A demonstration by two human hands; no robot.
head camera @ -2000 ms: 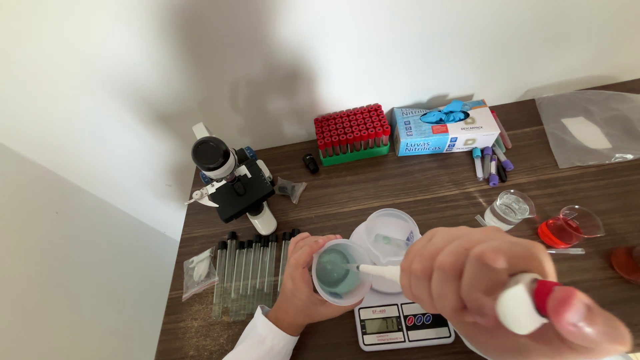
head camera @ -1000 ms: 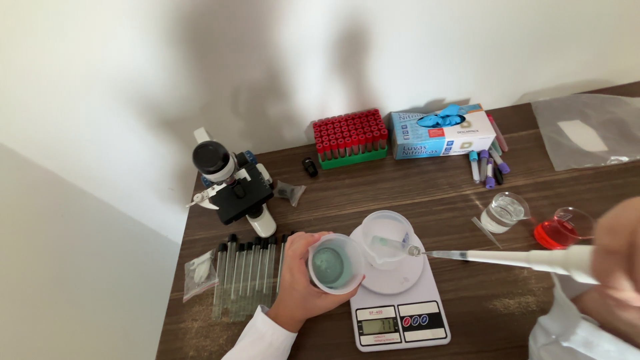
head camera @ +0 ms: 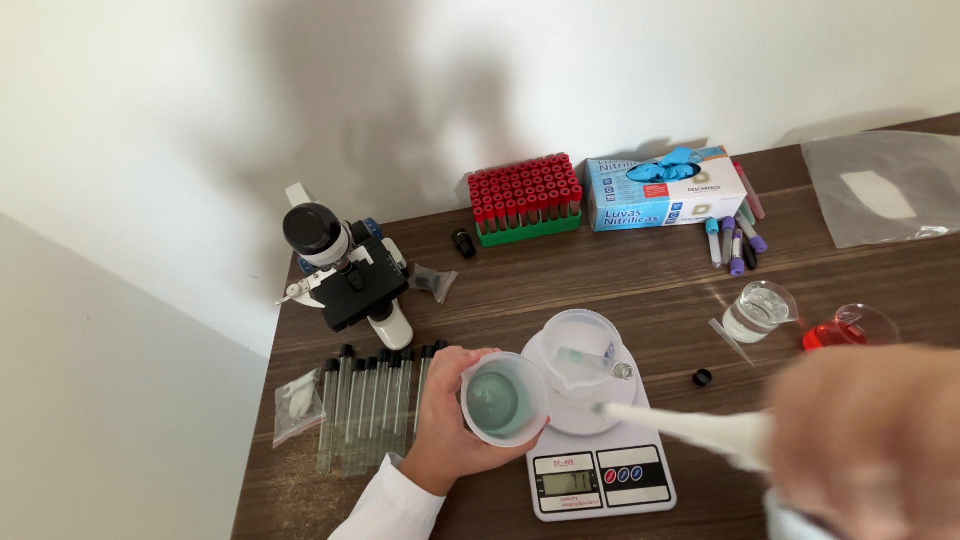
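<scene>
Tilted toward the camera, a translucent plastic beaker (head camera: pixel 504 400) with blue-green liquid is held in my left hand (head camera: pixel 450 427). My right hand (head camera: pixel 862 435), blurred, grips a white pipette (head camera: pixel 690 427) whose tip is over the plate of a white digital kitchen scale (head camera: pixel 660 502). On that plate stands a second plastic beaker (head camera: pixel 574 319), with a glass vial (head camera: pixel 589 362) lying in it, its open mouth to the right. The vial seems to hold a little greenish liquid. A small black cap (head camera: pixel 702 377) lies on the table right of the scale.
A microscope (head camera: pixel 360 281) and capped glass tubes (head camera: pixel 367 412) are at left. Behind are a rack of red-capped tubes (head camera: pixel 525 195) and a nitrile glove box (head camera: pixel 667 191). At right are a glass beaker of clear liquid (head camera: pixel 757 313), one of red liquid (head camera: pixel 836 334) and a plastic bag (head camera: pixel 885 195).
The pipette tip was at my left hand's beaker two seconds ago, then by the vial's mouth; now it is lower, over the front of the scale plate. My left hand keeps its hold on the beaker.
</scene>
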